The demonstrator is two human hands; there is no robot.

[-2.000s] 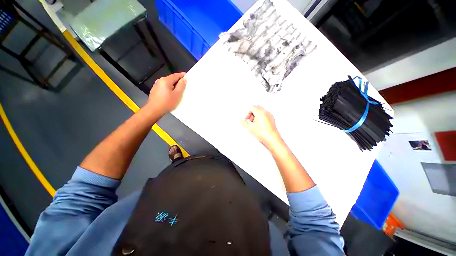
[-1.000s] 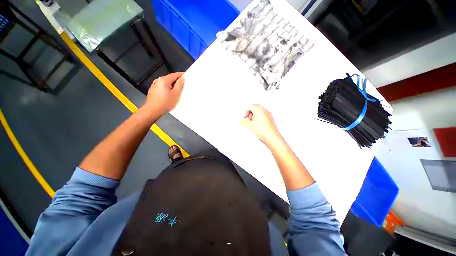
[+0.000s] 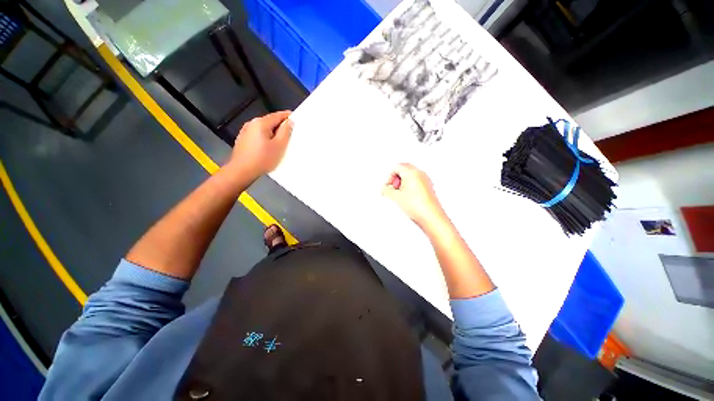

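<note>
A white work board [image 3: 344, 188] lies in front of me. My left hand [image 3: 262, 144] is at its left corner, with thumb and fingers closed on the edge. My right hand [image 3: 412, 193] rests on the middle of the board with its fingers curled in; nothing shows in it. A bundle of black strips [image 3: 548, 176] lies at the board's right far side, bound with a blue tie [image 3: 565, 190]. A grey smudged patch [image 3: 427, 66] with pale and dark lines is on the upper part. Neither hand touches the bundle.
Blue bins stand beyond the board's upper left side [image 3: 305, 35] and below its right end [image 3: 589, 305]. A pale green stool [image 3: 166, 33] stands at the upper left. Yellow lines run along the grey floor. A dark apron [image 3: 305, 329] is between my arms.
The view has shifted very slightly. Both hands, the bundle and the board stay as they were.
</note>
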